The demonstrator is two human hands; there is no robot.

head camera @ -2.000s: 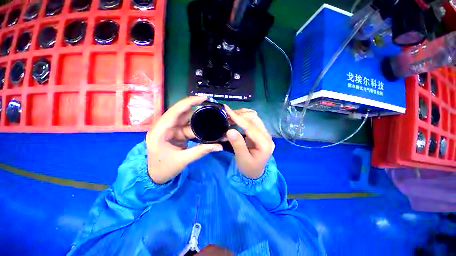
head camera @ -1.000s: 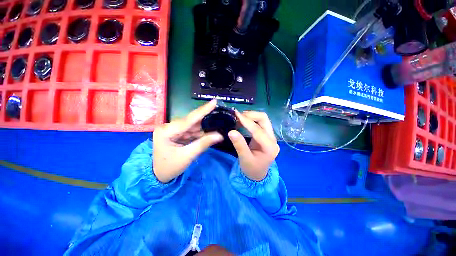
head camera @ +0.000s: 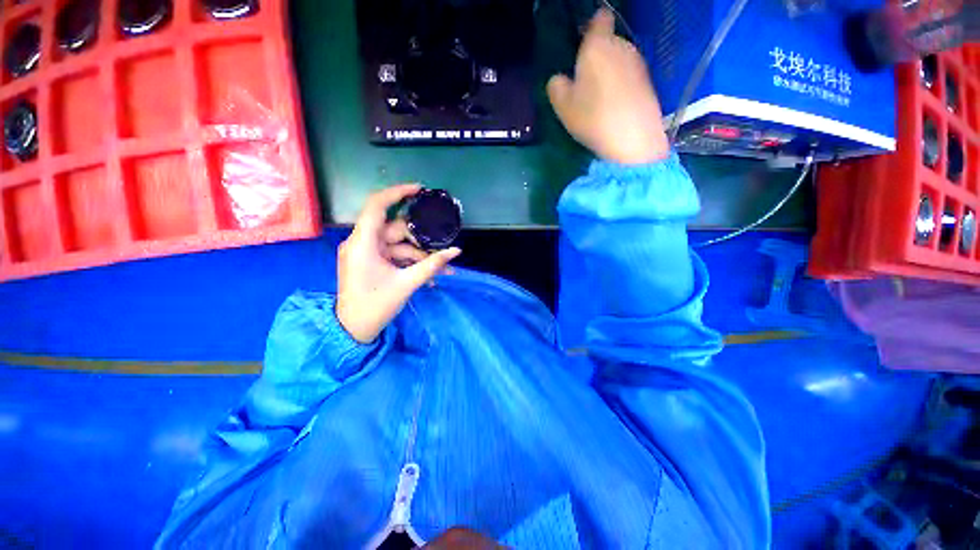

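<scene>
A round black watch case [head camera: 435,219] is held upright by its rim, its dark glossy face showing. My left hand [head camera: 384,261], bare, holds it between thumb and fingers in front of my smock, near the bench's front edge. My right hand [head camera: 610,91], bare, is stretched forward over the green bench between the black fixture base plate [head camera: 446,120] and the blue box. Its fingers are near the top of the picture, by a thin dark item too unclear to name; I cannot tell whether they touch or grip it.
A red-orange foam tray [head camera: 306,161] with black units and crinkled clear film lies at the left. The blue box [head camera: 817,70] with white lettering stands at the right, a clear hose [head camera: 790,204] curving from it. Another red-orange tray [head camera: 860,231] is at the far right.
My right hand has let go of the watch case and reached forward. My left hand now holds the case alone, a little further left. The view has shifted, so the bench sits higher.
</scene>
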